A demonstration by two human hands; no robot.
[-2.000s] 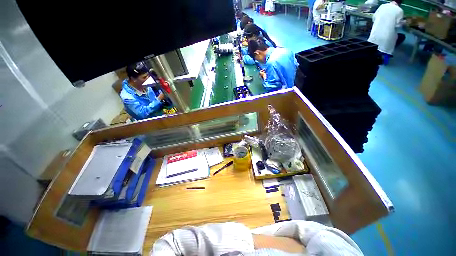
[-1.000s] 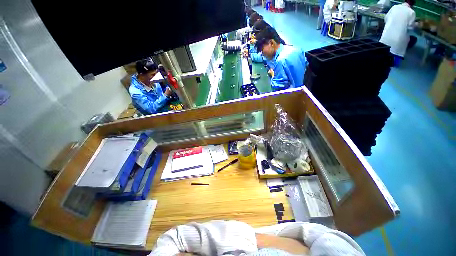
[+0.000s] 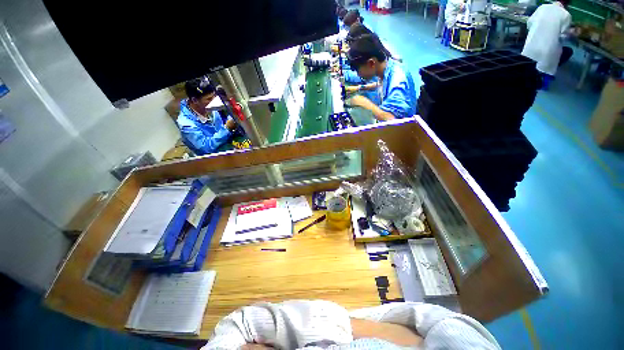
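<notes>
My two forearms in white ribbed sleeves lie folded across the bottom edge. Bare skin shows between the sleeves, but neither hand can be made out. In front is the wooden desk [image 3: 294,273]. On it are a blue file holder [image 3: 195,236] with papers at left, record sheets [image 3: 172,301], a red and white notebook [image 3: 256,217], a pen [image 3: 312,223], a yellow round tape roll or cup [image 3: 338,213], and a shallow box [image 3: 390,237] with crumpled clear plastic [image 3: 395,198]. Small black pieces [image 3: 383,287] lie at right beside a pale box [image 3: 431,266].
Raised, windowed desk sides surround the desktop. Beyond, people in blue [image 3: 398,89] sit along a green bench [image 3: 315,102]; one more [image 3: 202,130] sits at left. Black trays [image 3: 475,96] stand stacked right of the desk. A black panel [image 3: 191,41] hangs upper left. A person in white [image 3: 544,37] is far right.
The view has shifted slightly, so the desk sits a little further right. The nearest blue-clad worker's head is lowered again and their forearms now reach over the bench. My folded arms look unchanged.
</notes>
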